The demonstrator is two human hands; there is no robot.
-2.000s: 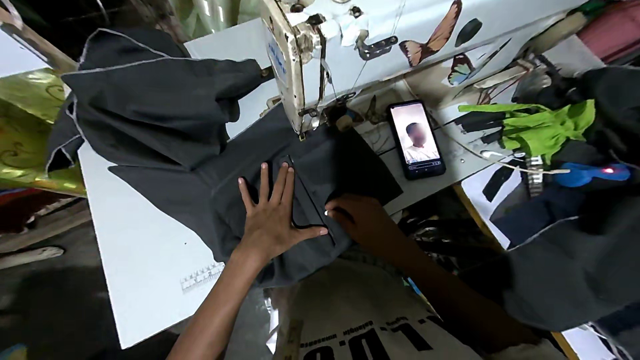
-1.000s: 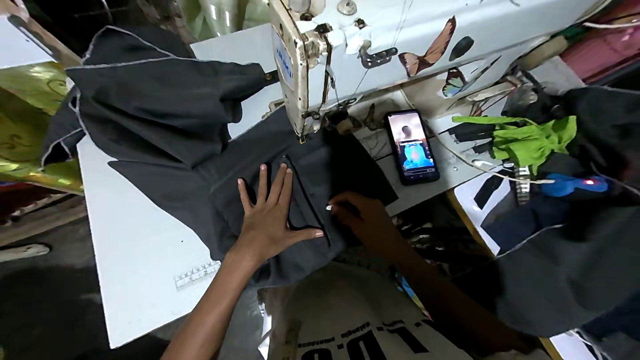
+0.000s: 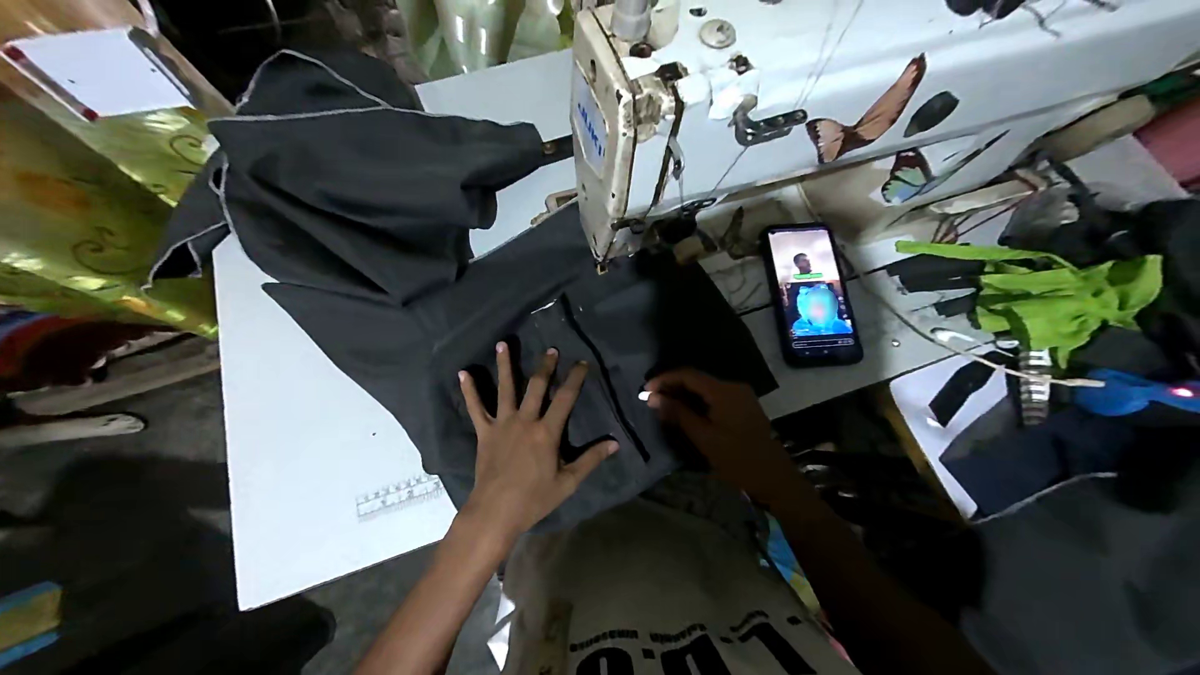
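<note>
Dark grey trouser fabric (image 3: 366, 319) lies spread over the white table, its left part bunched up with pale overlocked edges. My left hand (image 3: 525, 441) presses flat on it with fingers spread, left of a dark slit-like line (image 3: 605, 380) in the cloth. On the other side of that line, my right hand (image 3: 712, 412) pinches a small white piece (image 3: 645, 396), perhaps chalk, against the fabric. Just beyond both hands stands the head of a Juki sewing machine (image 3: 605, 141), its needle area over the fabric's far part.
A lit smartphone (image 3: 814, 295) lies right of the machine's needle area. Farther right are green cloth (image 3: 1069, 291), a blue tool (image 3: 1125, 392), a metal-band wristwatch (image 3: 1035, 384) and dark fabric pieces. Printed ruler marks (image 3: 398, 497) show near the table's front edge. A white card (image 3: 98, 70) is at upper left.
The fingers of my left hand are a little lower and more bent than before on the cloth. The picture on the phone's screen has changed.
</note>
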